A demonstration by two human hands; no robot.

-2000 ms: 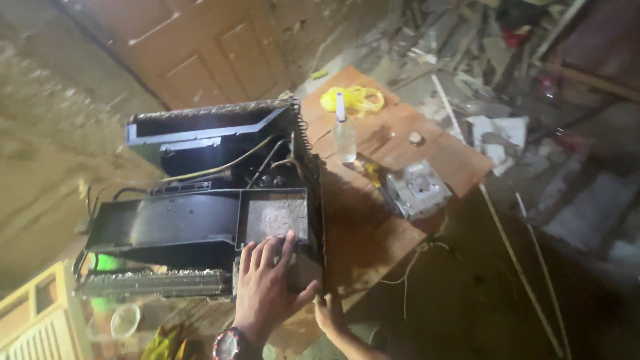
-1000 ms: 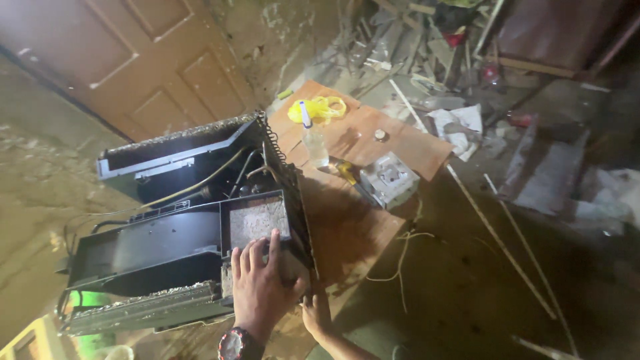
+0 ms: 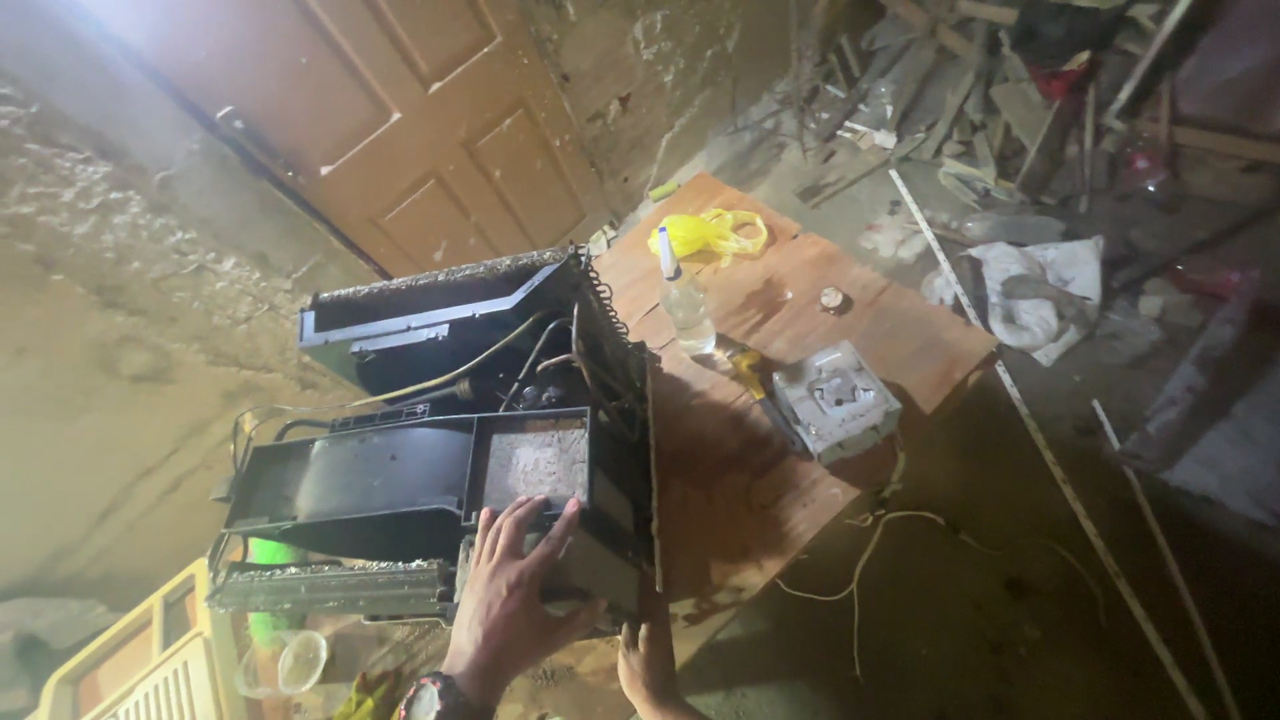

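An opened air conditioner chassis [image 3: 400,460] with black plastic housing, finned coils and bent tubes rests on a plywood board [image 3: 890,310]. My left hand [image 3: 520,590], with a watch at the wrist, lies with fingers spread on the housing near a dusty square recess [image 3: 535,460]. My right hand [image 3: 648,655] is at the chassis' lower right corner; its fingertips are partly hidden, so its grip is unclear. Right of the chassis stand a clear spray bottle [image 3: 688,315], a yellow-handled tool [image 3: 755,375] and a dirty white square box [image 3: 838,400].
A yellow plastic bag [image 3: 705,235] and a small round piece [image 3: 832,298] lie on the board. A cream plastic chair [image 3: 150,650] is at lower left. Scrap wood and a white cloth [image 3: 1040,295] litter the floor; long thin strips [image 3: 1060,490] cross it. A brown door [image 3: 440,110] stands behind.
The view has shifted somewhat. My left hand stays spread on the housing, and my right hand stays at the chassis' lower corner.
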